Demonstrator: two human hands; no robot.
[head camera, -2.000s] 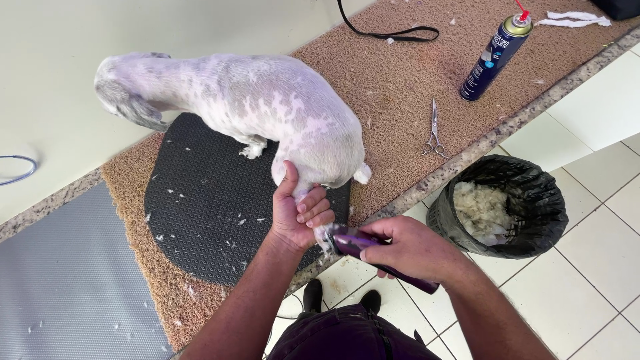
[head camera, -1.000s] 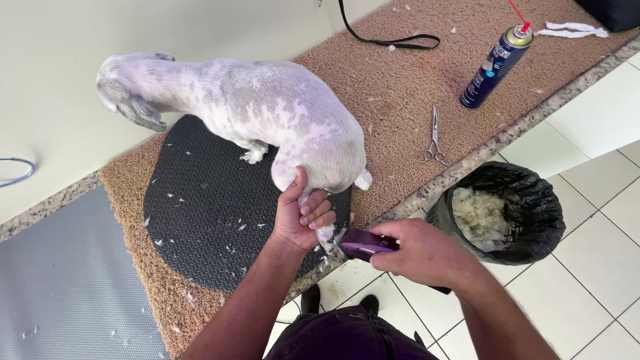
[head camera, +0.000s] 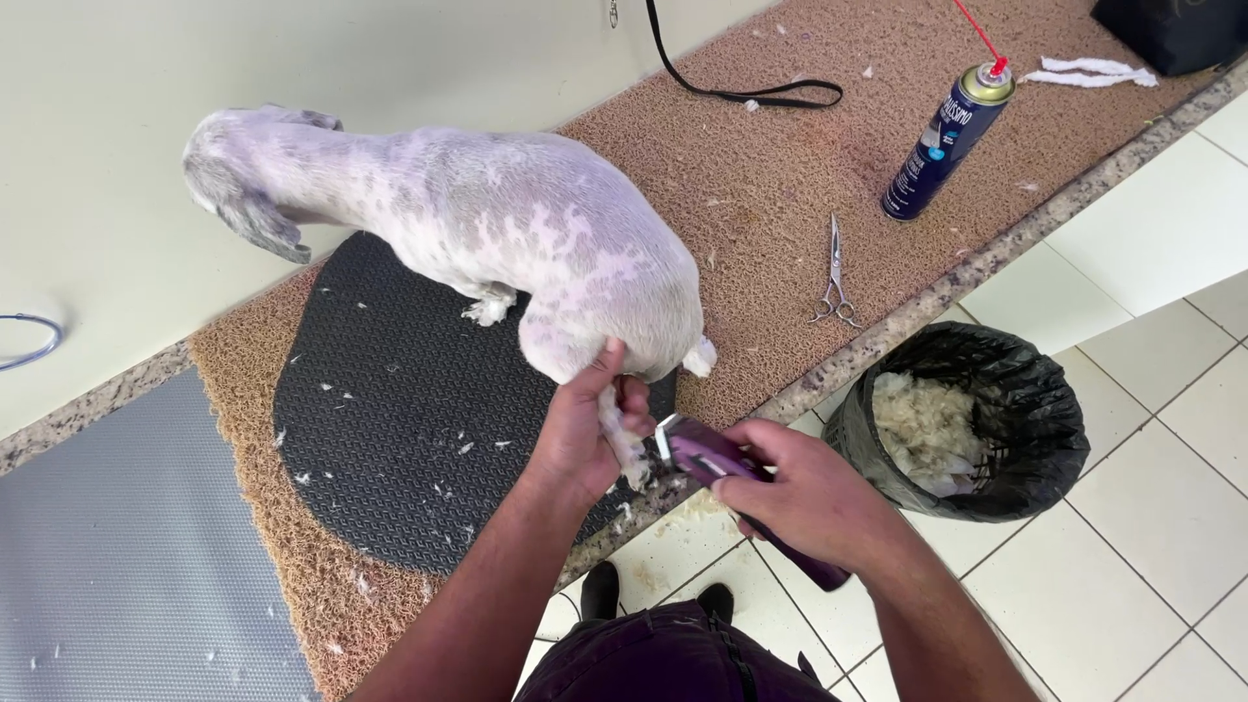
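Note:
A closely clipped white-and-grey dog (head camera: 546, 224) stands over a black rubber mat (head camera: 390, 429), its head toward the wall at the upper left. My left hand (head camera: 595, 419) grips one of its hind legs (head camera: 618, 429), thumb up near the thigh and fingers around the leg. The paw, with some fur on it, sticks out below the hand. In my right hand (head camera: 809, 497) is a purple electric hair clipper (head camera: 717, 453). Its blade end points at the held leg, with a small gap between them. Bits of cut fur lie on the mat.
Grooming scissors (head camera: 835, 278) and a dark blue spray can (head camera: 946, 141) with a red straw are on the brown looped matting (head camera: 780, 175). A black leash (head camera: 741, 96) lies by the wall. Beyond the granite edge stands a black-lined bin (head camera: 1053, 419) holding cut fur (head camera: 921, 429).
Two seconds ago the clipper's head was against the paw; it is now a little away from the leg, angled more steeply. My left hand still holds the hind leg.

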